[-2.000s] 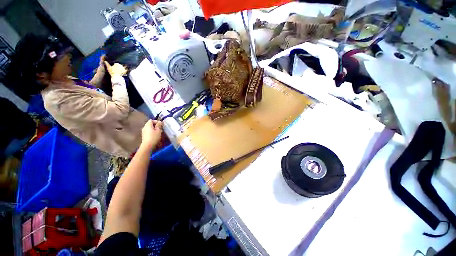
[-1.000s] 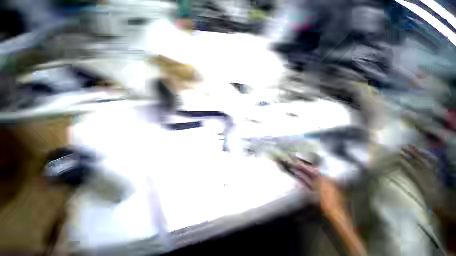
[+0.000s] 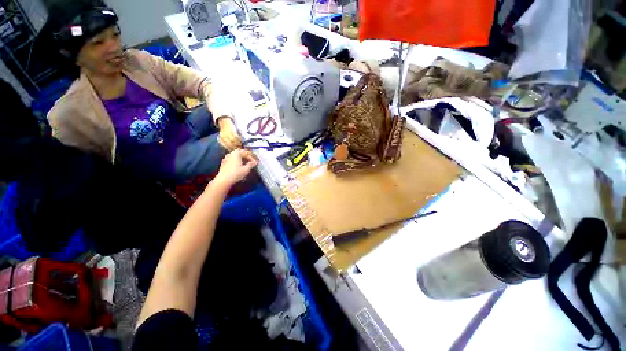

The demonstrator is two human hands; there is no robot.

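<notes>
My left hand (image 3: 240, 164) reaches out at upper left, its fingers drawn together beside another person's hand (image 3: 229, 134). Whether it holds anything is too small to tell. Dark slim handles (image 3: 266, 144) lie at the table edge just right of the fingers. My right hand is not in view. Nearer on the white table is a bottle with a grey see-through body (image 3: 456, 271) and a black lid (image 3: 524, 250); the lid points right. A black fabric strip (image 3: 571, 264) lies bent at far right.
A seated person (image 3: 147, 120) faces this way at upper left. A brown patterned bag (image 3: 362, 123) and a dark-handled screwdriver (image 3: 357, 236) lie on cardboard (image 3: 391, 195). Behind are a white machine (image 3: 298, 92), red-handled scissors (image 3: 261, 125) and an orange-red sheet (image 3: 425, 20). A blue bin (image 3: 302, 295) stands below the table edge.
The view swung right in a blur and back left. The person now leans back, facing this way, a hand beside my left hand. The bottle's body now shows left of its lid.
</notes>
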